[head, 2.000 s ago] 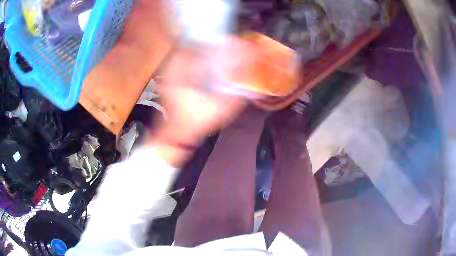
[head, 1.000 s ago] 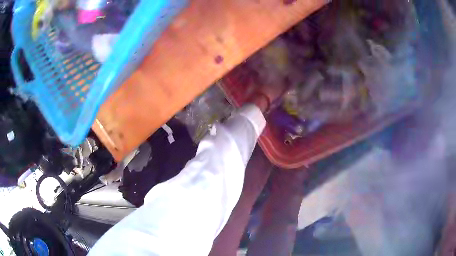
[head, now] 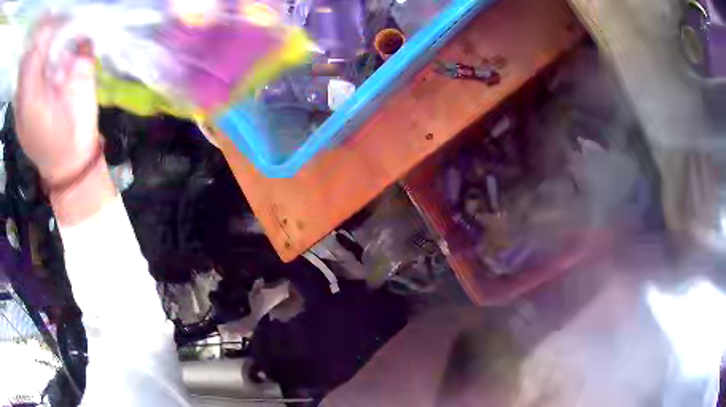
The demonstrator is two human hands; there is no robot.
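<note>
My left hand is raised at the upper left, gripping a shiny clear plastic bag with a yellow edge and magenta contents; motion blurs it. The bag hangs over the near-left part of the blue plastic basket. In the basket lie purple things, a small white piece and an open orange-brown tube end. I cannot make out my right hand; only a blurred white patch, maybe a sleeve, shows at the lower right.
The basket stands on an orange-brown board with a small dark metal tool. A red tray of mixed small items lies below the board's right edge. Black bags and pale scraps lie at the left. My legs show at the bottom.
My left hand has moved from the red tray to the upper left and now holds the clear bag. The view has shifted, so the basket and board appear further right.
</note>
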